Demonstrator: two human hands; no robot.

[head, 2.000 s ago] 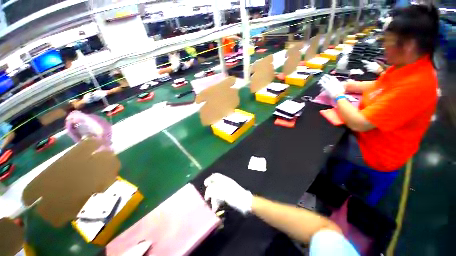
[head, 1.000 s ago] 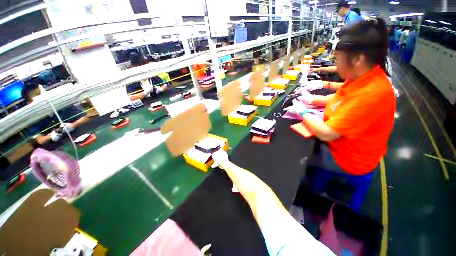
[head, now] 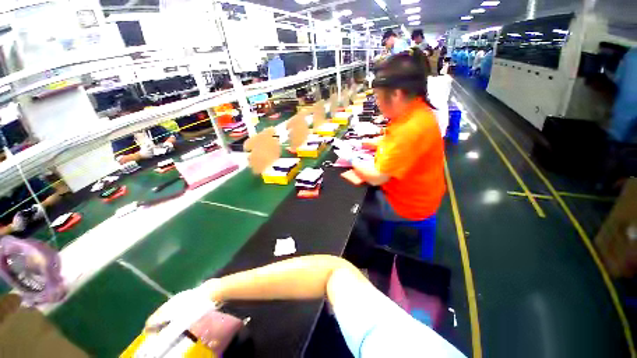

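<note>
My right hand (head: 183, 311), in a white glove, reaches across the bottom left of the view and grips a yellow carton (head: 143, 346) with white contents and a dark gap. The carton is partly covered by the hand and cut off by the bottom edge. The pink slab (head: 222, 328) shows beside the carton, close to my wrist. My left hand is not in view.
A white slip (head: 285, 246) lies on the black bench (head: 276, 231). Open cartons (head: 281, 173) stand along the green belt (head: 234, 210). A brown lid (head: 31, 335) and pink fan (head: 29, 269) are at left. A person in orange (head: 412, 161) sits ahead.
My right hand has drawn back from the belt toward the lower left with the yellow carton. The view has swung right, showing more of the aisle.
</note>
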